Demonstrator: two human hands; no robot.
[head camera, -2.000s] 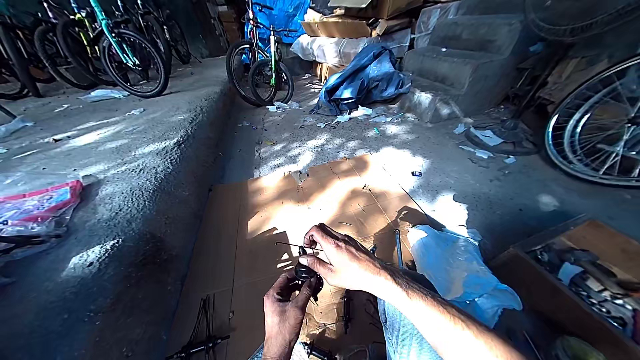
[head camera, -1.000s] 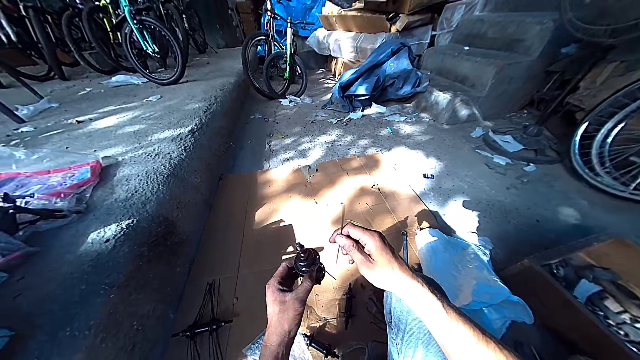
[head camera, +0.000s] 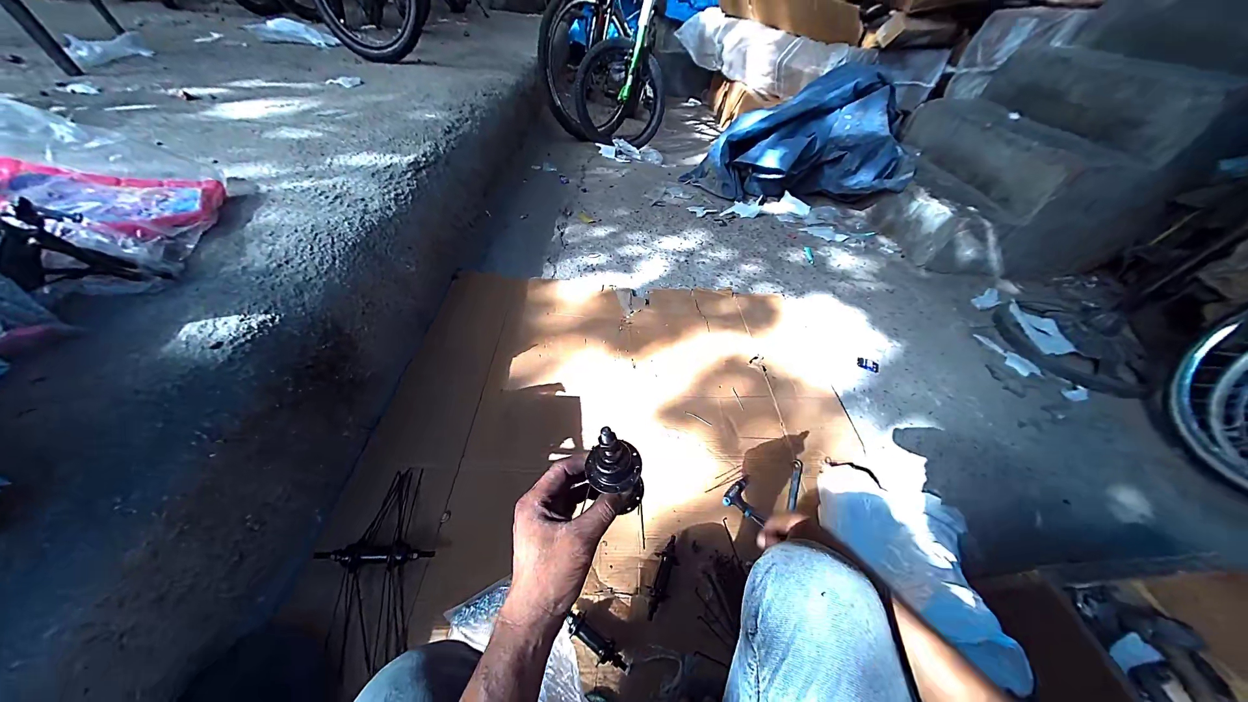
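Observation:
Upright in the fingers of my left hand is a black bicycle hub, its axle end pointing up and a few thin spokes hanging from its flange. My right hand is low beside my right knee, partly hidden by it and blurred; whether it holds anything does not show. Just beyond it a tool with a blue and dark head and a metal wrench lie on the cardboard sheet. Loose spokes lie near the knee. More hubs rest on the cardboard, one at left with spokes attached.
A concrete ledge runs along the left, bearing a plastic-wrapped pink item. At right are a white plastic bag, a box of parts and a wheel. Bicycles and a blue tarp are farther ahead.
My right hand was at the hub, then held a thin spoke beside it; now it is down by my right knee. My left hand keeps hold of the hub.

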